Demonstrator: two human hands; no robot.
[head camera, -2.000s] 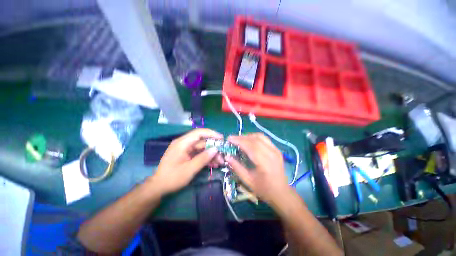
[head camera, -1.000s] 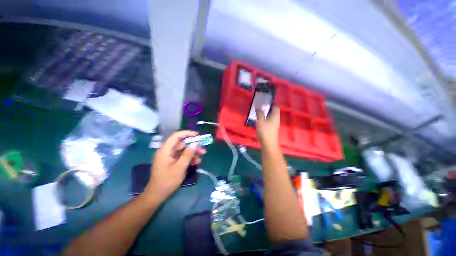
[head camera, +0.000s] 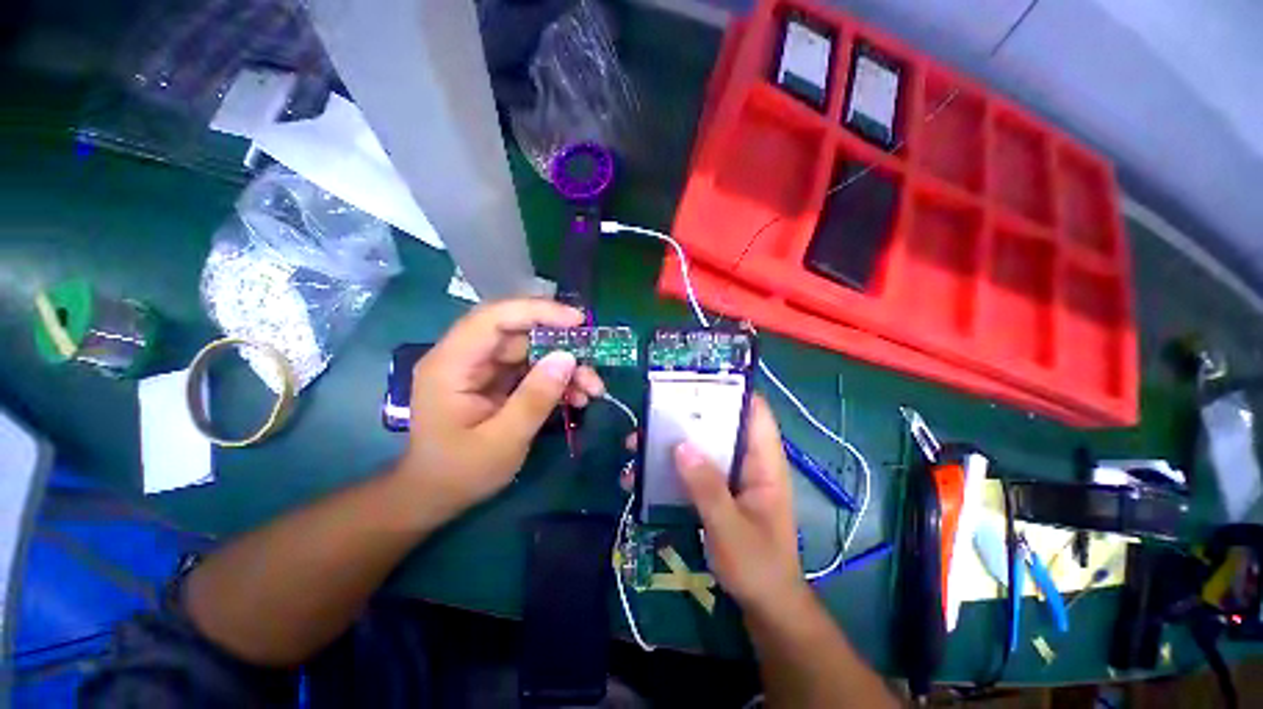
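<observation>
My left hand (head camera: 485, 395) holds a loose green circuit board (head camera: 598, 345) level between thumb and fingers. My right hand (head camera: 741, 506) grips a flat black battery unit (head camera: 693, 436) with a white label face and a green board at its top end. The loose board's right end is beside the unit's board end, with a narrow gap. Both are held above the green mat. Below them lie small green boards (head camera: 641, 557) and pale tape strips (head camera: 684, 576), partly covered by the unit and a white cable.
A red slotted tray (head camera: 942, 249) holds several black units at upper right. A grey post (head camera: 430, 132) stands at upper left. A purple-ringed fan (head camera: 583, 172), tape roll (head camera: 211, 393), black slab (head camera: 565, 603), blue-handled cutters (head camera: 1036, 589) and thick black tool (head camera: 921, 568) lie around.
My right hand has taken a unit from the tray and brought it down and back beside the board in my left hand. That tray pocket is now empty.
</observation>
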